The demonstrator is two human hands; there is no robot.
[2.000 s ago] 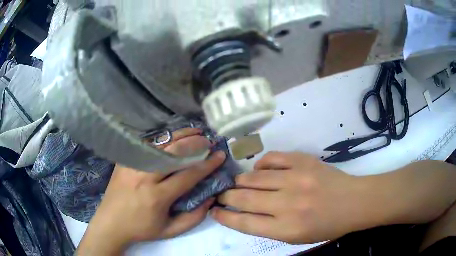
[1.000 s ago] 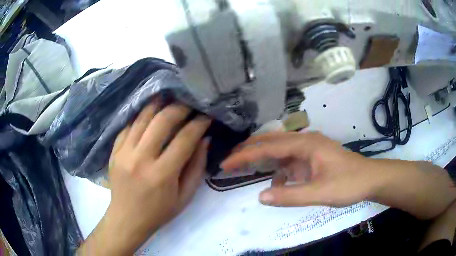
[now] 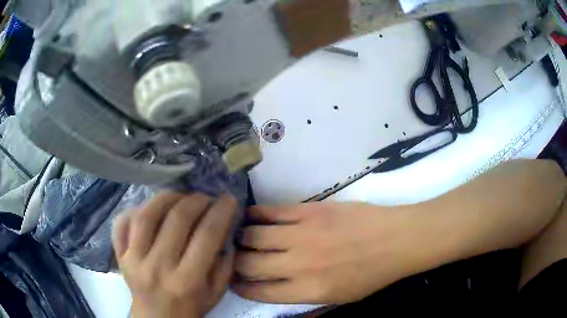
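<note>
The blue-grey patterned fabric (image 3: 214, 177) lies under the sewing machine head (image 3: 93, 105), beside the needle area, which the head mostly hides. More of the fabric spreads out to the left. My left hand (image 3: 177, 248) is bare, with fingers curled onto the fabric just in front of the head, gripping it. My right hand (image 3: 311, 251) is bare and lies flat, fingertips against the right edge of the same fabric; whether it pinches the cloth is hidden. A tan block (image 3: 242, 155) sits right beside the fabric.
Black scissors (image 3: 444, 93) and a second black bladed tool (image 3: 413, 151) lie on the white machine bed (image 3: 348, 149) at the right. A thin metal strip (image 3: 341, 51) lies behind. A white ribbed knob (image 3: 166, 93) juts from the head. Dark cloth (image 3: 37, 267) hangs at the lower left.
The view has shifted. My right hand, raised with fingers apart a second ago, now lies flat against the fabric. The fabric is bunched narrower by the needle area, and my left hand sits on it.
</note>
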